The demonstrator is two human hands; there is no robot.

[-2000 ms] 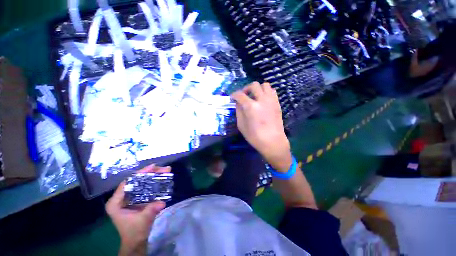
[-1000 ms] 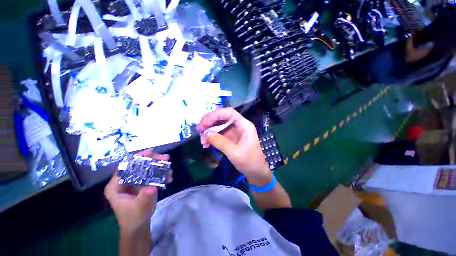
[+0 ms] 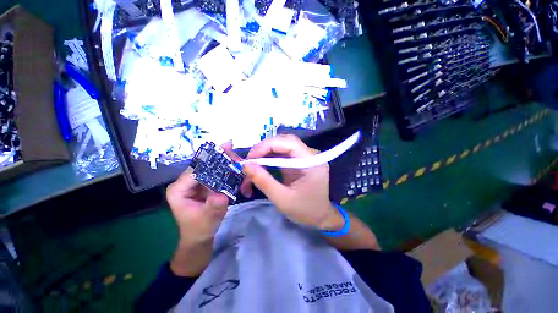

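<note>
My left hand (image 3: pixel 199 205) holds a dark circuit board (image 3: pixel 215 171) crowded with tiny silvery parts, above my lap. My right hand (image 3: pixel 293 183) pinches a white flat ribbon cable (image 3: pixel 312 160) near its left end, which is at the board's upper right edge. The cable's free end, blue at the tip, curves up to the right. Whether the cable end sits in the connector cannot be told. The large black tray (image 3: pixel 125 160) in front holds a bright heap of white ribbon cables (image 3: pixel 245 92) and clear bags.
An open cardboard box (image 3: pixel 43 92) of small parts and a blue-handled tool (image 3: pixel 61 110) on a clear bag lie left. A slotted black rack (image 3: pixel 428 61) stands right. A black small-parts tray (image 3: pixel 365 171) sits low behind my right hand. Cartons (image 3: pixel 450 257) stand lower right.
My right hand has moved from the tray's right edge to the board, now with a white cable in it. My left hand has turned the board. The view has shifted.
</note>
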